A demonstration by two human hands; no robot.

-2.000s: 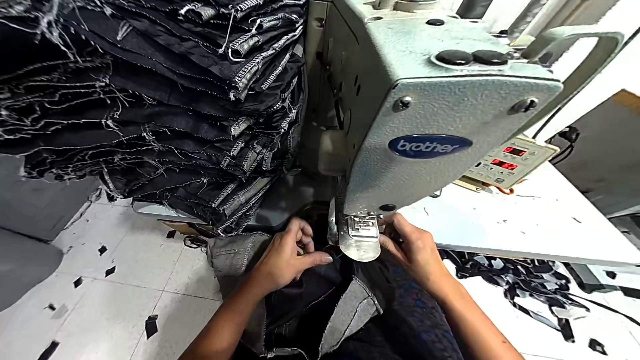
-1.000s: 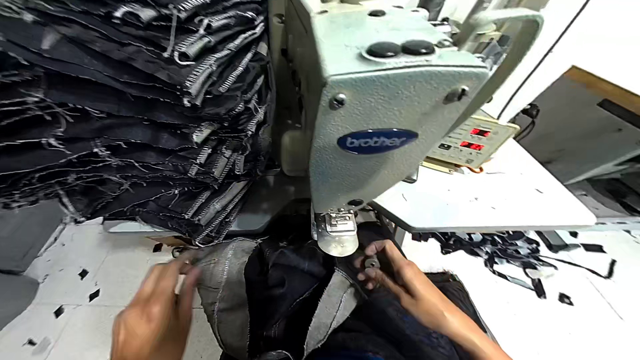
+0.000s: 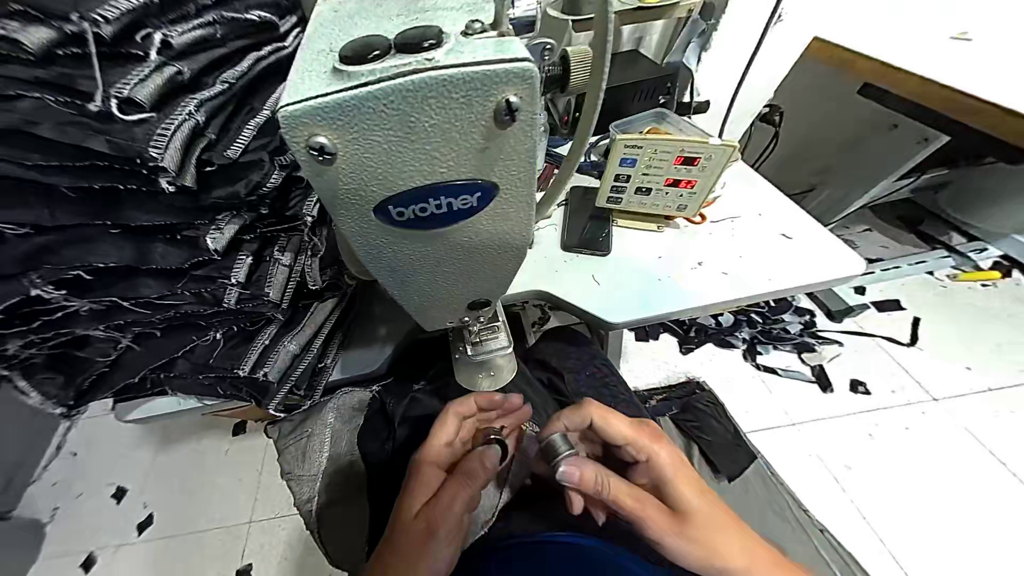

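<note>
Just below the presser area of a Brother industrial sewing machine, my left hand pinches a dark metal bobbin case, its round opening showing. My right hand holds a ridged, grey metal bobbin between thumb and fingers, close to the case but apart from it. Dark denim with a grey inner side lies beneath both hands. The clear guard at the machine's needle hangs above them.
A tall pile of dark denim pieces stands left. On the white table are a control panel and a phone. Fabric scraps lie on the floor at right.
My left hand has come from the grey fabric at the left to beside my right hand, and now holds a bobbin case. The view has moved nearer the machine.
</note>
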